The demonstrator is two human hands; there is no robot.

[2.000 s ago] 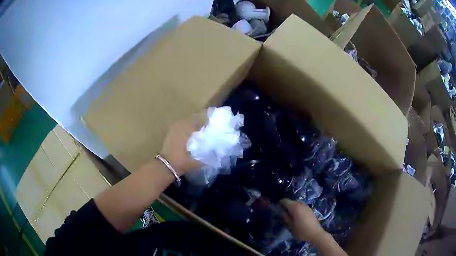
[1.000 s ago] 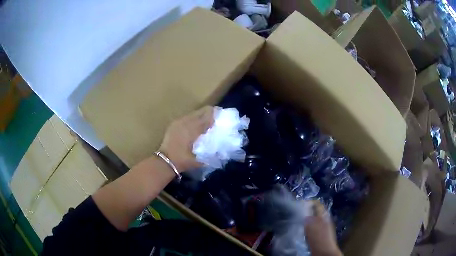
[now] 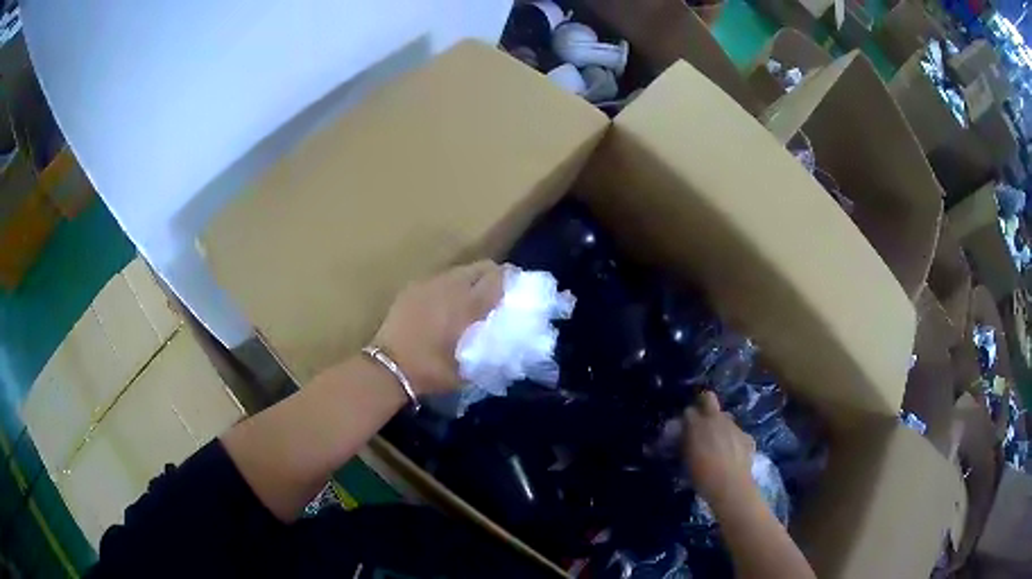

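Note:
A large open carton [image 3: 781, 249] holds many glossy black plastic housings [image 3: 588, 305], some loose, some in clear plastic bags [image 3: 736, 368] toward the right side. My left hand [image 3: 436, 322], with a bracelet at the wrist, is closed on a wad of bunched white bags [image 3: 517, 330] above the left part of the carton. My right hand [image 3: 719, 452] is inside the carton at the lower right, among the bagged parts. Its fingers are bent and slightly blurred; I cannot tell whether they grip anything. A pale crumpled bag lies beside its wrist.
A white panel [image 3: 260, 102] stands behind the carton's left flap. A carton with white and dark units [image 3: 588, 51] is behind. More open cartons [image 3: 871, 147] line the right. A folded tan carton [image 3: 125, 385] lies at the left on the green floor [image 3: 51, 322].
My right hand has moved up and deeper into the carton, and the clear bag at its fingers a second ago no longer shows there. My left hand still holds the wad.

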